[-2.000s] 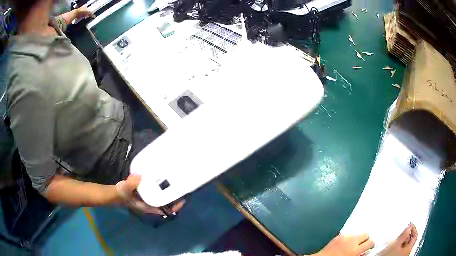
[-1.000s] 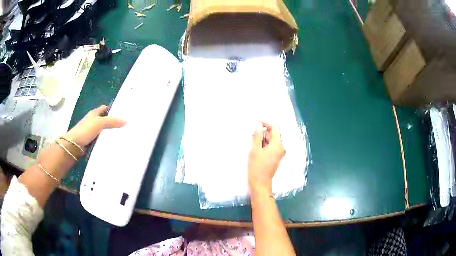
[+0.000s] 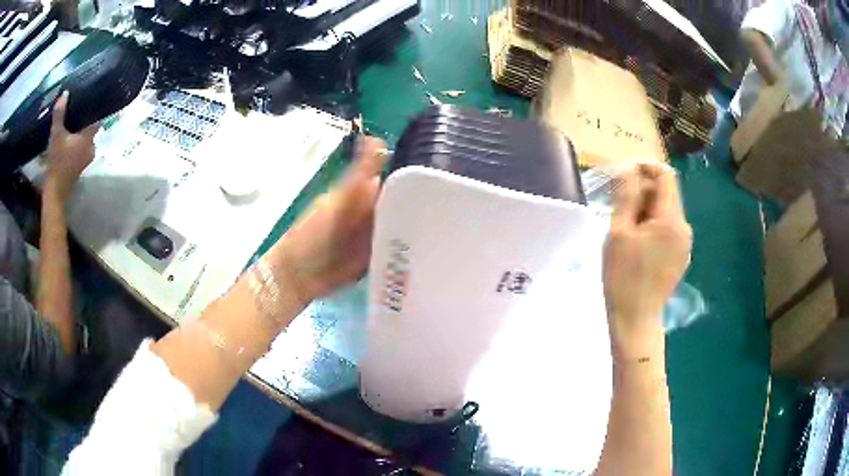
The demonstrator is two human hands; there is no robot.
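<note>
The white-topped unit (image 3: 484, 288) with black ribbed side (image 3: 484, 144) stands tilted up in front of me, ribbed end up. Faint marks show on its white face. My left hand (image 3: 340, 223), blurred, holds its left edge. My right hand (image 3: 647, 237) is at its upper right with fingers pinched on clear plastic film (image 3: 599, 183). More clear plastic (image 3: 686, 307) shows beside my right wrist. How far the film covers the unit is hard to tell. The bright white bag stack (image 3: 549, 437) lies below, mostly hidden by the unit.
A brown cardboard sleeve (image 3: 605, 107) is behind the unit. Brown cartons (image 3: 805, 279) stand at right. A neighbour's hand (image 3: 70, 153) holds a black ribbed part (image 3: 98, 79) at left, over a cream mat (image 3: 121, 218). Dark cords lie at far left. Another person is far right.
The unit has moved from flat beside the stack to raised and tilted over it. My left hand rose with it. My right hand has moved up from the stack to the unit's right side.
</note>
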